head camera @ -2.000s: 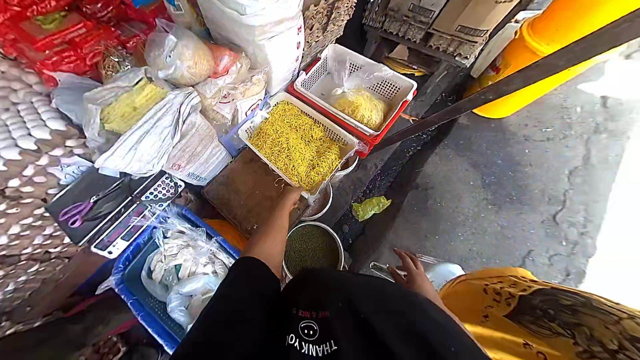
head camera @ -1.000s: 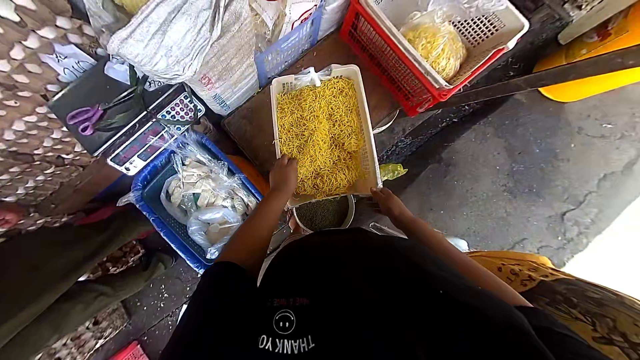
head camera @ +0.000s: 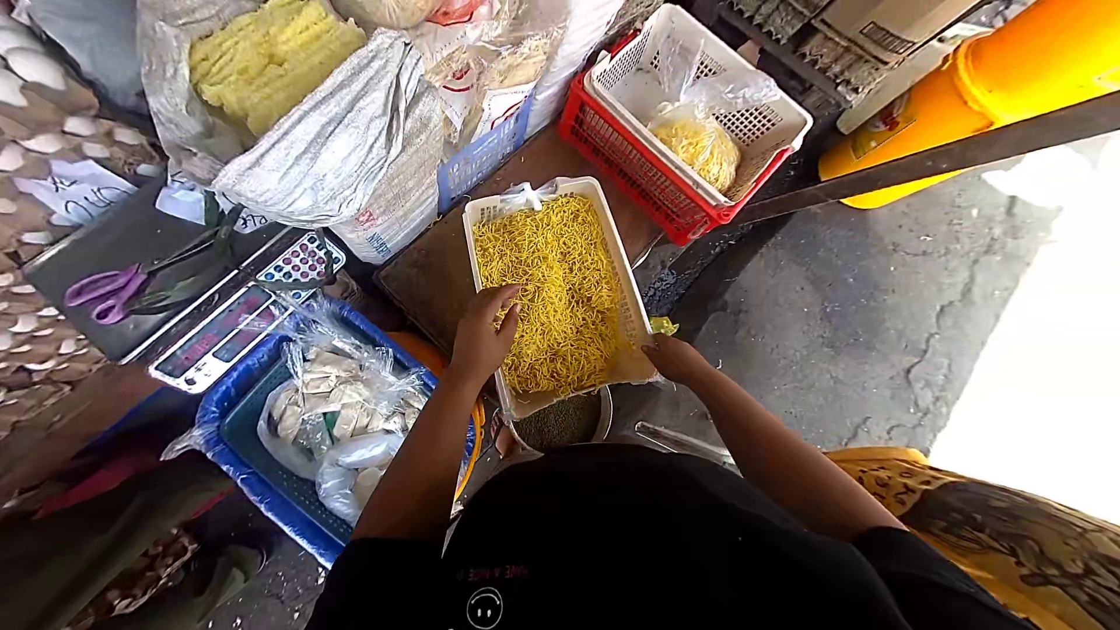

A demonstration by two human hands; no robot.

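A white plastic basket (head camera: 626, 289) full of thin yellow noodles (head camera: 556, 289) is in front of my body, tilted a little. My right hand (head camera: 678, 359) grips its near right corner. At the left wall, my left hand (head camera: 486, 332) rests over the rim with fingers spread and the thumb by the noodles; whether it grips the rim is hard to tell. Below the near end of the basket shows a round container of small greenish grains (head camera: 564, 423), partly hidden. Behind, a brown board (head camera: 429, 276) lies partly under the basket.
Back right, a red crate (head camera: 612, 184) holds a white basket (head camera: 787, 118) with bagged noodles. Left are a digital scale (head camera: 232, 328), purple-handled scissors (head camera: 109, 293), a blue crate (head camera: 262, 499) with bagged food and a woven sack (head camera: 341, 157). A dark bar (head camera: 919, 166) crosses at right.
My right hand, apart from the basket two seconds ago, now holds its near right corner. The noodle basket has moved away from the red crate, toward my body. The fingers of my left hand have spread.
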